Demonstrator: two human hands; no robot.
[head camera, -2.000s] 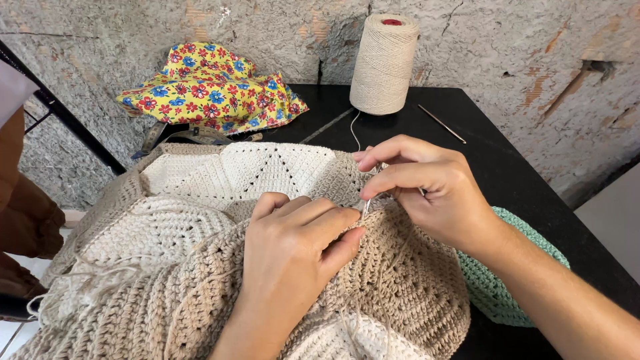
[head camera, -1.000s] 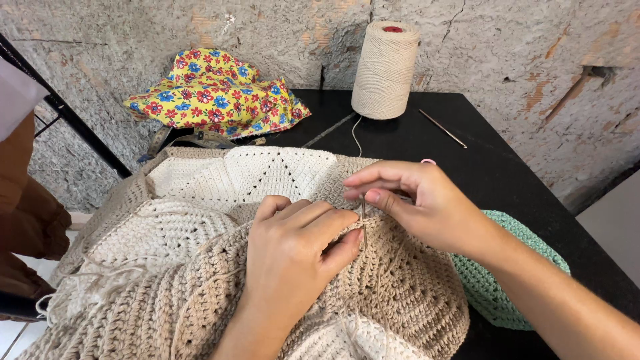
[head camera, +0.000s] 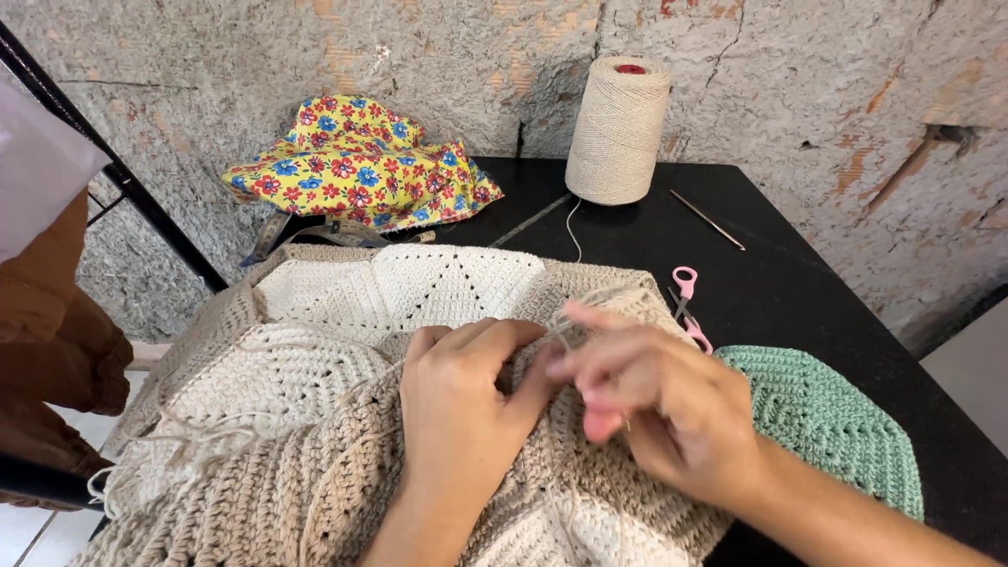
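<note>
A large crocheted piece of beige and cream panels (head camera: 307, 378) lies bunched over the table's near side. My left hand (head camera: 468, 386) pinches its edge between thumb and fingers, near the middle of the view. Close beside it on the right, my right hand (head camera: 669, 394) is blurred, its fingers curled at loose strands of yarn (head camera: 587, 311). Whether it also holds a hook or needle is hidden by the blur. A cone of cream yarn (head camera: 618, 130) stands upright at the back, its strand running down to the crochet work.
On the black table (head camera: 787, 291) are a metal crochet hook (head camera: 707, 220), pink-handled scissors (head camera: 685, 283), a green crocheted piece (head camera: 827, 425), yellow floral cloth (head camera: 362, 165) and a measuring tape (head camera: 346, 230). A black metal frame (head camera: 150, 213) with hanging clothes is at left; a rough wall stands behind.
My right hand has turned and moved slightly down, away from the edge where it held a thin metal tool. The pink scissors now show more fully. My left hand stays on the crochet work.
</note>
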